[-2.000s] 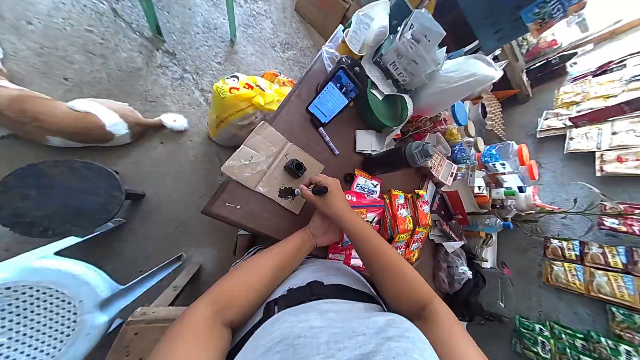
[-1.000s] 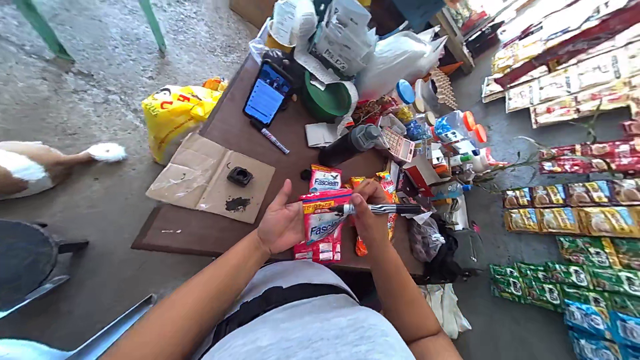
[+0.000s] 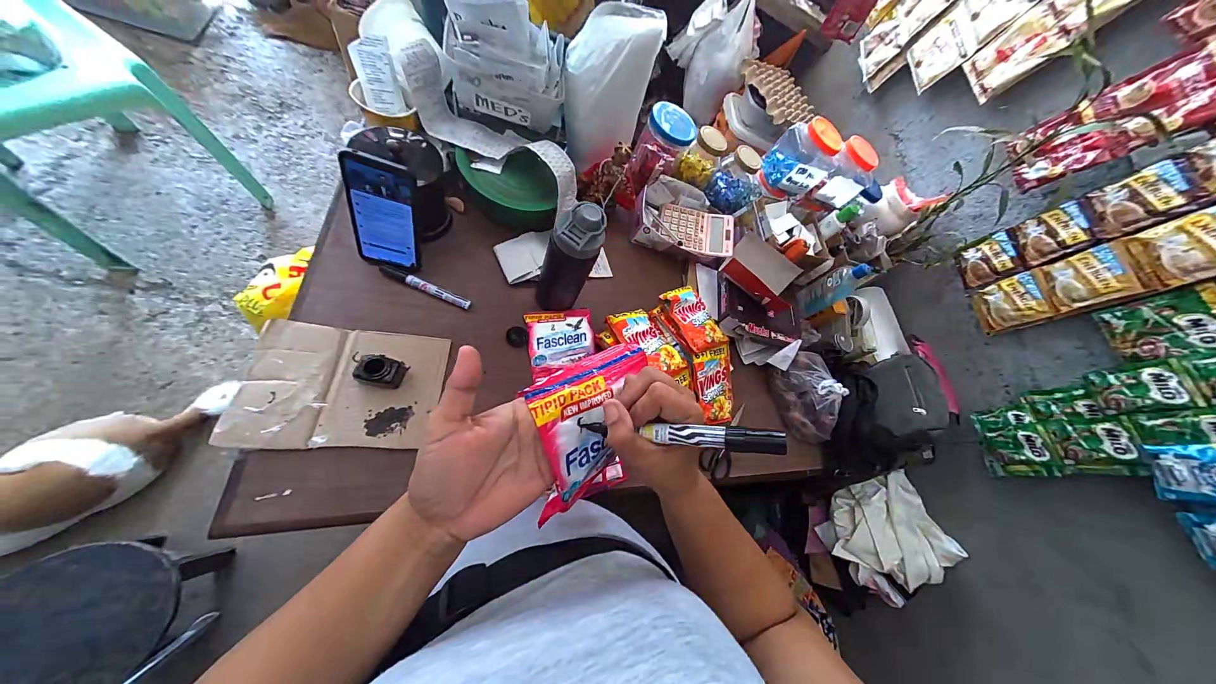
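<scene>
My right hand (image 3: 655, 432) grips a striped black-and-silver marker (image 3: 698, 435), its nib end pointing left over the pink Fasclean detergent packet (image 3: 575, 451). Its curled fingers also reach the packet's upper right edge. My left hand (image 3: 484, 465) is palm up with the thumb raised away from the packet; its fingertips are hidden behind the packet's left side. Another Fasclean packet (image 3: 559, 337) lies just beyond, beside orange Wings packets (image 3: 698, 356). On an opened cardboard piece (image 3: 294, 380) at the left sit a small black open container (image 3: 380, 370) and a dark stain.
A second marker (image 3: 426, 287), a propped phone (image 3: 380, 209), a dark bottle (image 3: 572, 256) and a green bowl (image 3: 508, 185) stand or lie farther back on the brown table (image 3: 313, 489). Jars (image 3: 655, 142), a calculator (image 3: 696, 231) and boxes crowd the right. Scissors (image 3: 714, 463) lie near the front edge.
The right hand and its marker have gone from the small black container on the cardboard, right to the Fasclean packet. That packet is now raised between both hands. The view has shifted.
</scene>
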